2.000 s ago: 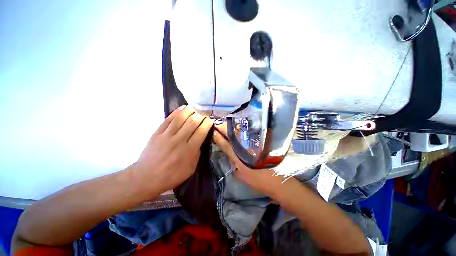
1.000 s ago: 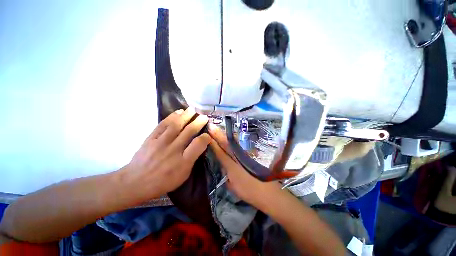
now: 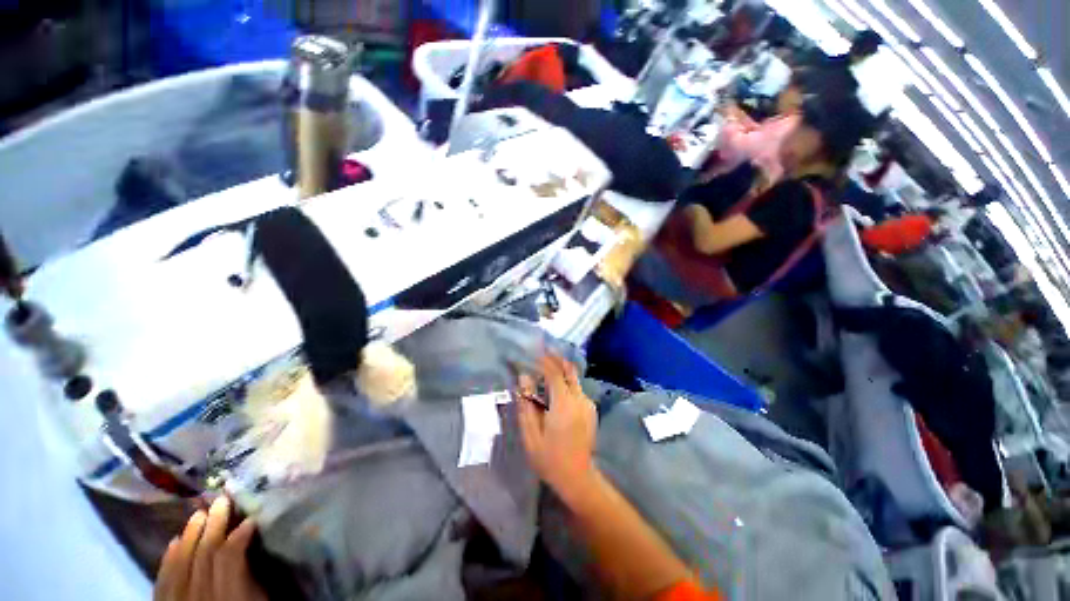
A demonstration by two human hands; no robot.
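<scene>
The grey garment (image 3: pixel 364 505) lies bunched and spread along the near side of the sewing machine (image 3: pixel 176 305), with white labels (image 3: pixel 479 429) on it. My left hand (image 3: pixel 211 558) is at the lower left, cut off by the bottom edge. Its fingertips are beside the grey cloth and the dark strip (image 3: pixel 141 522); whether they grip cloth is unclear. My right hand (image 3: pixel 561 425) rests on the garment right of the label, fingers bent. A small dark or metallic thing (image 3: pixel 535 399) shows at its fingers, too small to identify. The needle area is not clearly visible.
A black band (image 3: pixel 311 294) wraps the machine arm, with cream thread tufts (image 3: pixel 293 423) below. A metal flask (image 3: pixel 320 117) stands behind the machine. A blue bin (image 3: pixel 681 358) is right of the table. A seated person (image 3: pixel 751 223) works beyond; white bins (image 3: pixel 874 387) stand farther right.
The view has swung up and right, showing the room. My right hand has left the needle area and moved right onto the garment. My left hand stays near the dark strip, now partly out of picture.
</scene>
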